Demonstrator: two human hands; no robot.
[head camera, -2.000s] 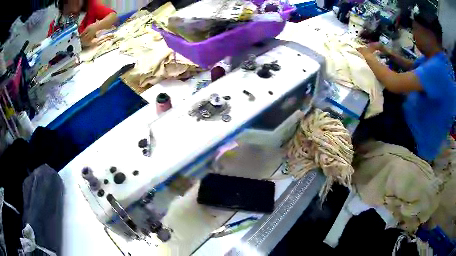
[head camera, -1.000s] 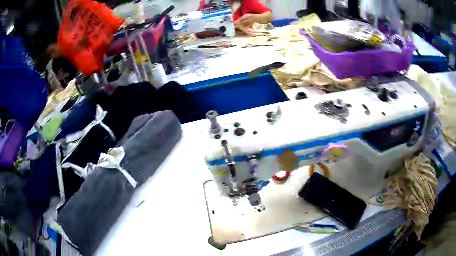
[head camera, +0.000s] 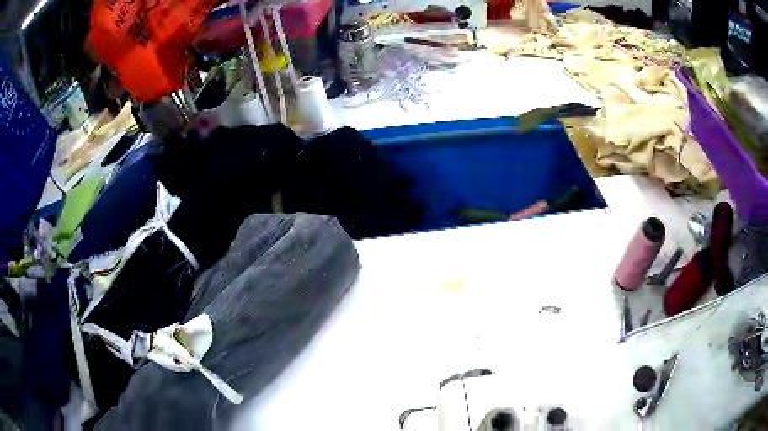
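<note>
No hand is in the picture. A washed-grey cut-piece bundle (head camera: 278, 295) lies nearest on the left of the white table (head camera: 404, 311). A white tie strip (head camera: 181, 345) is knotted round it. Darker navy or black bundles (head camera: 135, 290) with white ties lie beside it at the left. Black fabric (head camera: 278, 177) is heaped behind it and hangs over the left end of a blue bin (head camera: 497, 172). Part of the sewing machine's white top (head camera: 707, 379) shows at the bottom right, cut off by the edge.
A pink thread cone (head camera: 639, 257) and red-handled scissors (head camera: 690, 282) lie at the right. Cream cut pieces (head camera: 640, 109) and a purple basket (head camera: 733, 151) are at the back right. An orange-red bag (head camera: 147, 42) hangs at the upper left, near white thread cones (head camera: 312, 105).
The view has swung left and closer to the bundles and blue bin. The phone and the machine's needle end have left the picture; the scissors and pink cone now show at the right.
</note>
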